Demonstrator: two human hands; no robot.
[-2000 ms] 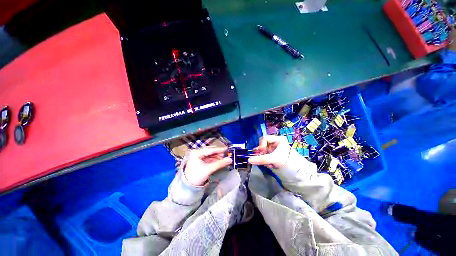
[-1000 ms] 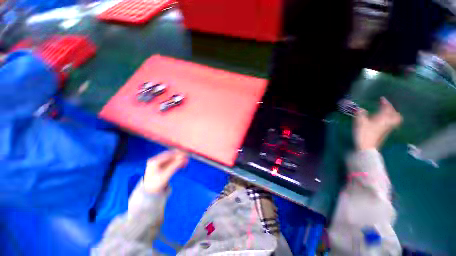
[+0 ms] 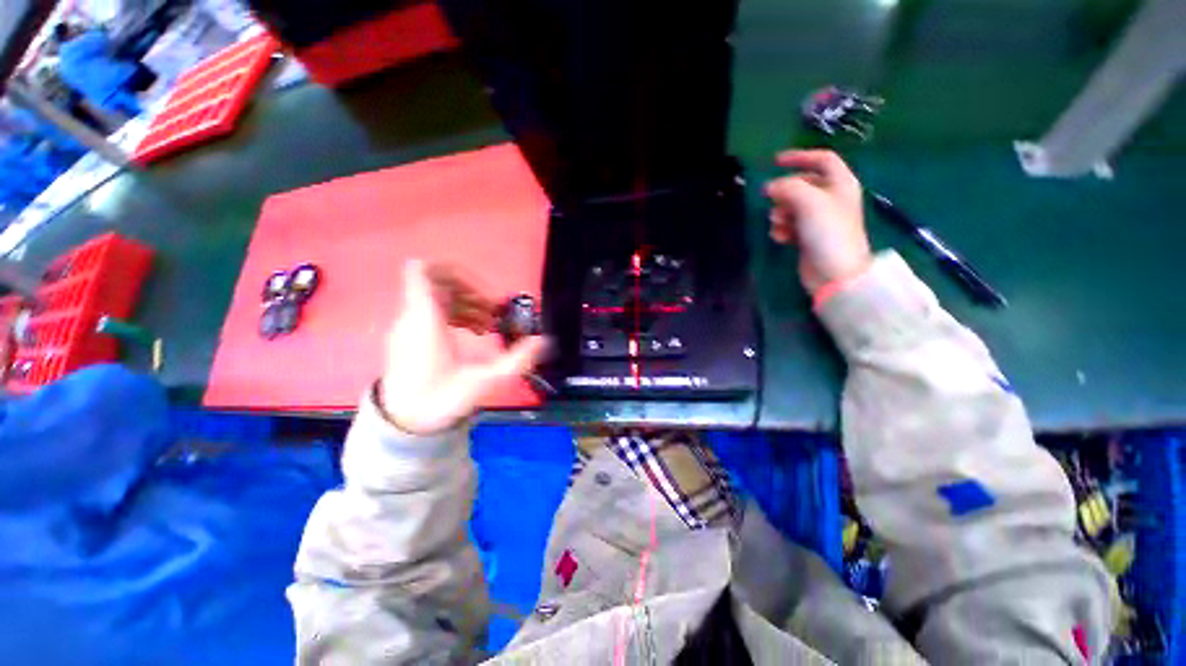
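Note:
My left hand (image 3: 449,354) is over the right part of the red mat (image 3: 377,280), thumb pointing right. A small dark round piece (image 3: 520,314), perhaps a watch unit, is at its fingertips; blur hides whether they grip it. My right hand (image 3: 819,215) is over the green bench, fingers loosely curled and empty. A dark unit with clip wires (image 3: 843,112) lies beyond it. The black laser fixture (image 3: 728,351) stands between my hands, its red cross on the empty nest (image 3: 637,308). Two opened watch units (image 3: 288,301) lie side by side on the mat.
A black pen (image 3: 939,247) lies right of my right hand. A metal bracket (image 3: 1106,98) stands at upper right. Red gridded trays (image 3: 208,98) are at the left and far left. A blue-clothed person (image 3: 91,507) is at lower left. Clips (image 3: 1093,507) show below the bench at right.
The clipped piece from my hands now lies on the bench. My right hand has moved off it. My left hand has come from below the bench edge to over the mat. The view has turned.

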